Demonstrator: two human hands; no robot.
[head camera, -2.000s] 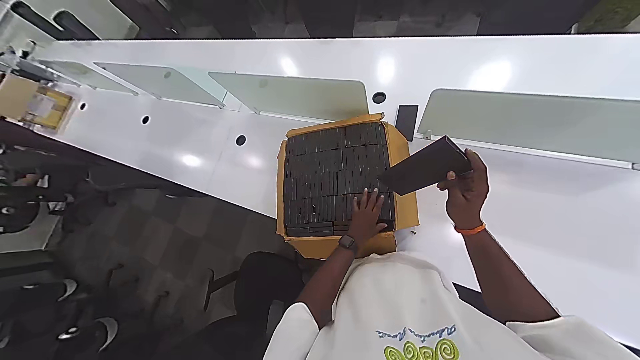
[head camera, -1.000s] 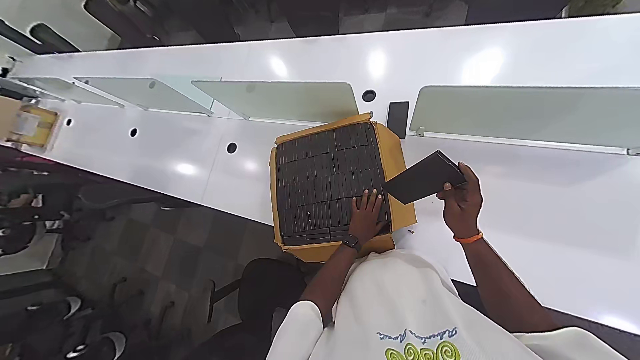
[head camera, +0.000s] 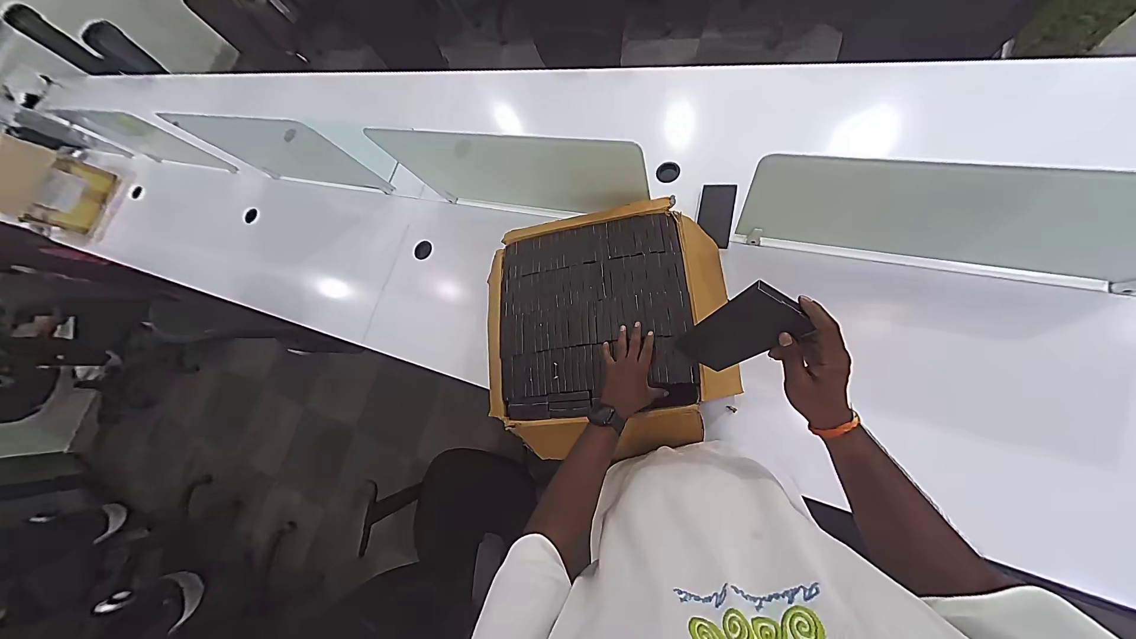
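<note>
An open cardboard box (head camera: 719, 377) stands on the white desk, filled with rows of thin black boxes (head camera: 559, 306) packed on edge. My left hand (head camera: 630, 377), with a dark watch on its wrist, rests fingers spread on the packed rows near the box's lower right corner. Beside its thumb there is a dark gap. My right hand (head camera: 815, 364), with an orange band on its wrist, grips a flat black box (head camera: 745, 327) by its right end. That black box is tilted and held over the right flap of the cardboard box.
Frosted divider panels (head camera: 524, 169) run along the long white desk (head camera: 923, 355). A dark flat item (head camera: 716, 215) lies behind the cardboard box, near a round cable hole (head camera: 668, 172). Another open carton (head camera: 71, 195) sits at the far left. A black chair (head camera: 470, 506) stands below the desk edge.
</note>
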